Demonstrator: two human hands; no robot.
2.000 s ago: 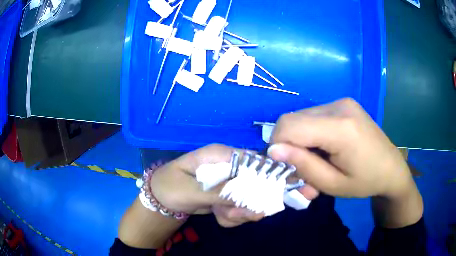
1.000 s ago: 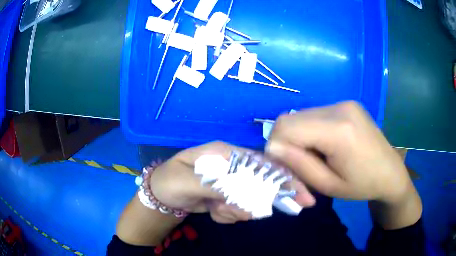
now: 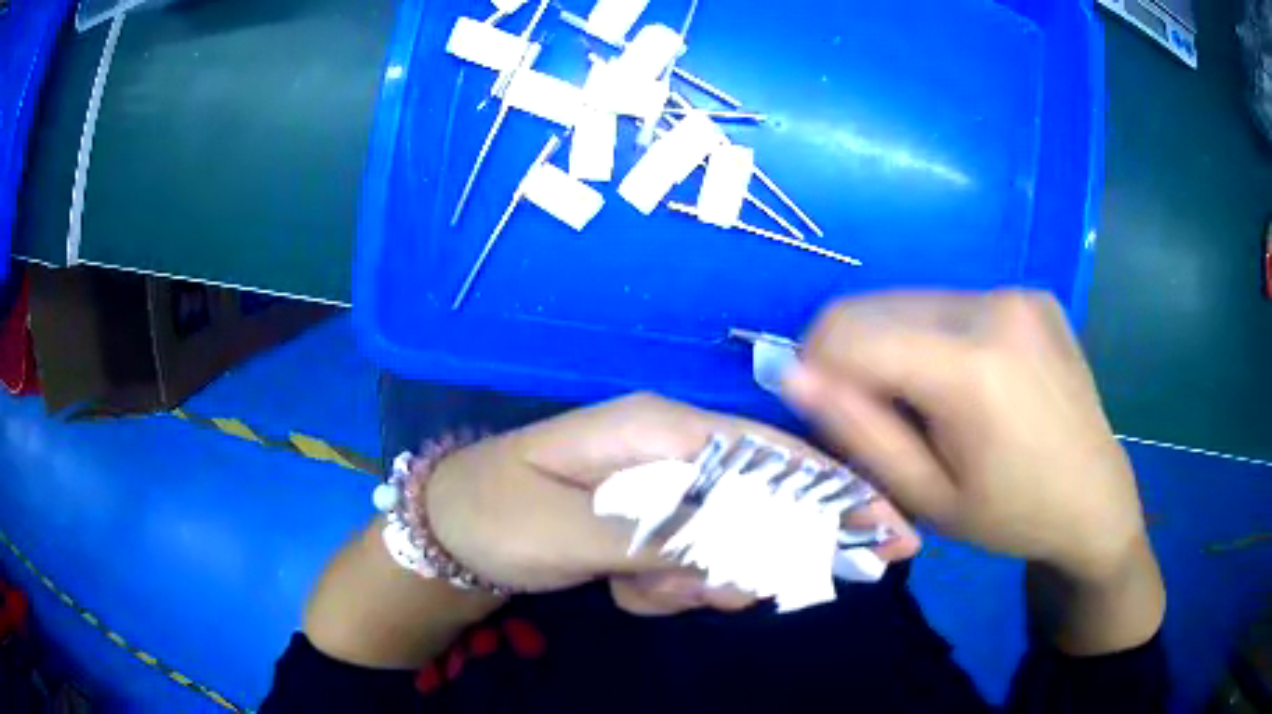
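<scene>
My left hand (image 3: 558, 481) is palm up below the tray's front edge and holds a fanned bundle of tagged rods (image 3: 767, 527), grey ends in a row and white tags below. My right hand (image 3: 949, 419), blurred, is just above and right of the bundle, fingers curled. A white tag with a short grey end (image 3: 776, 366) shows at its fingertips; whether the fingers grip it cannot be told. Loose rods with white tags (image 3: 562, 193) lie in a pile in the blue tray (image 3: 586, 328), at its back left.
The green bench top (image 3: 230, 168) shows on both sides of the tray. A cardboard box (image 3: 105, 342) stands below at left. Part of a device (image 3: 1158, 25) shows at the top right. Another blue tray edge (image 3: 17, 126) is at far left.
The tray and bench have shifted slightly to the right and tilted in view. My left hand with the bundle also sits farther right. The right hand stays beside the bundle.
</scene>
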